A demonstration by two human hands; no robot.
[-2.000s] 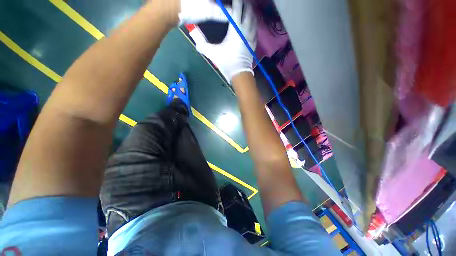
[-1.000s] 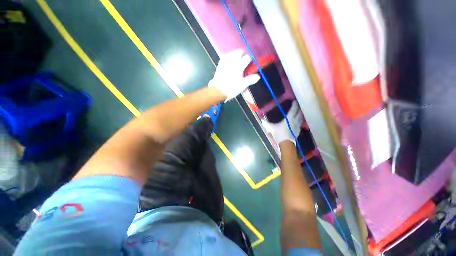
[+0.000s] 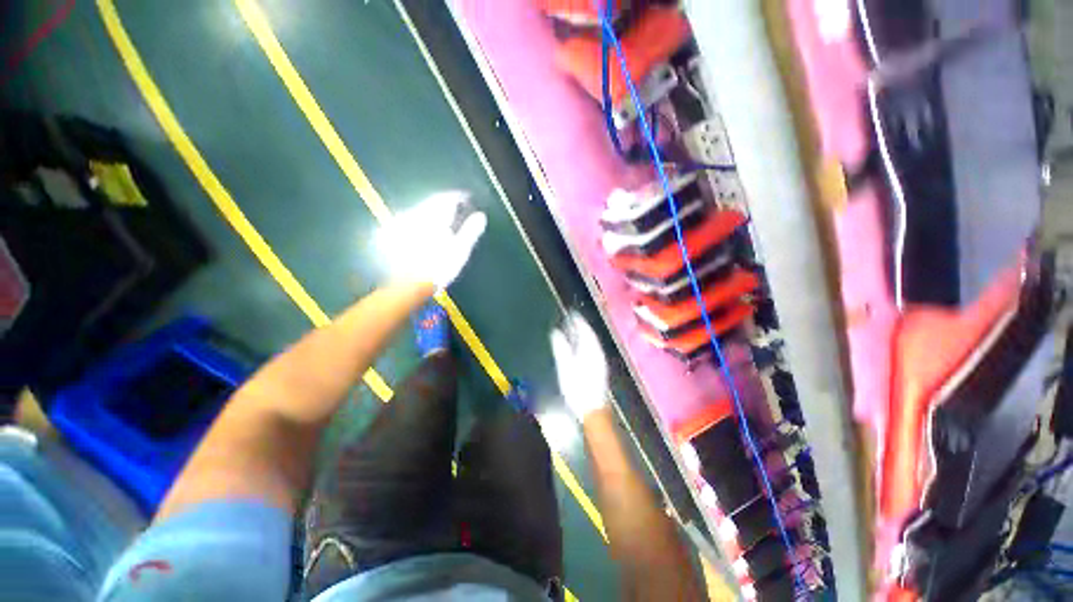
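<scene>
My left hand (image 3: 435, 241) wears a white glove, washed out by glare, over the green floor, thumb apart and nothing seen in it. My right hand (image 3: 580, 367), also gloved and slightly blurred, is beside the dark front edge of the pink-lined shelf (image 3: 535, 129) and looks empty. Neither hand touches a device. On the shelf, a pile of flat black and white boxes with orange-red trays (image 3: 694, 253) lies to the right of my hands. More black boxes (image 3: 721, 461) sit below it in view. A thin blue cable (image 3: 673, 206) hangs across them.
A white socket strip (image 3: 711, 147) is behind the boxes. The upper shelf, with its pale edge (image 3: 800, 294), bears large dark boxes (image 3: 1000, 153) and orange-red trays. A blue crate (image 3: 135, 412) and black crates (image 3: 88, 223) stand left. Light blue cloth shows at the lower left edge.
Both hands have moved off the shelf and its black boxes; my left is now over the floor, my right by the shelf edge. The view has shifted, showing the stacked boxes with orange-red trays.
</scene>
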